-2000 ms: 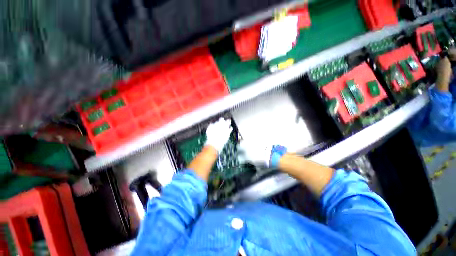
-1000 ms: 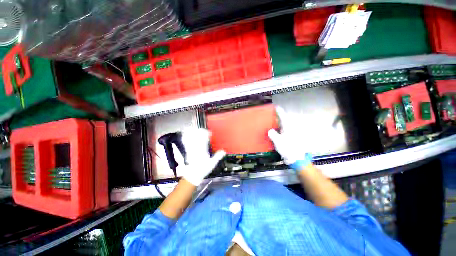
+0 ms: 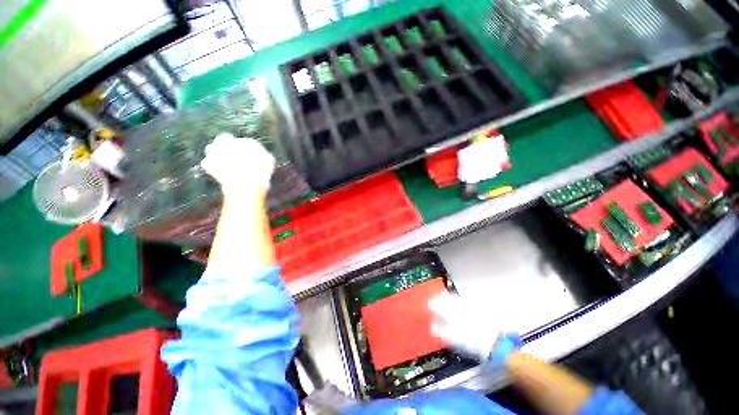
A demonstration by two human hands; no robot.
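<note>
A red plate (image 3: 407, 324) lies over a green circuit board (image 3: 399, 282) in a black carrier fixture (image 3: 353, 308) on the conveyor. My right hand (image 3: 466, 326), in a white glove with a blue wrist band, is at the red plate's right edge; it is blurred and its finger grip is unclear. My left hand (image 3: 238, 162), white-gloved, is reached far forward over the stack of clear blister trays (image 3: 178, 174). Its fingers are bunched; whether it holds anything does not show.
A black compartment tray (image 3: 356, 130) with small green boards and a red compartment tray (image 3: 348, 227) stand above the line. A red foam holder (image 3: 154, 369) is at lower left. Carriers with red plates (image 3: 622, 220) are at right. A fan (image 3: 71, 193) is at left.
My left hand has left the red plate and reached forward over the clear trays. My right hand stays by the plate's right side. The view has shifted, bringing the black compartment tray into sight.
</note>
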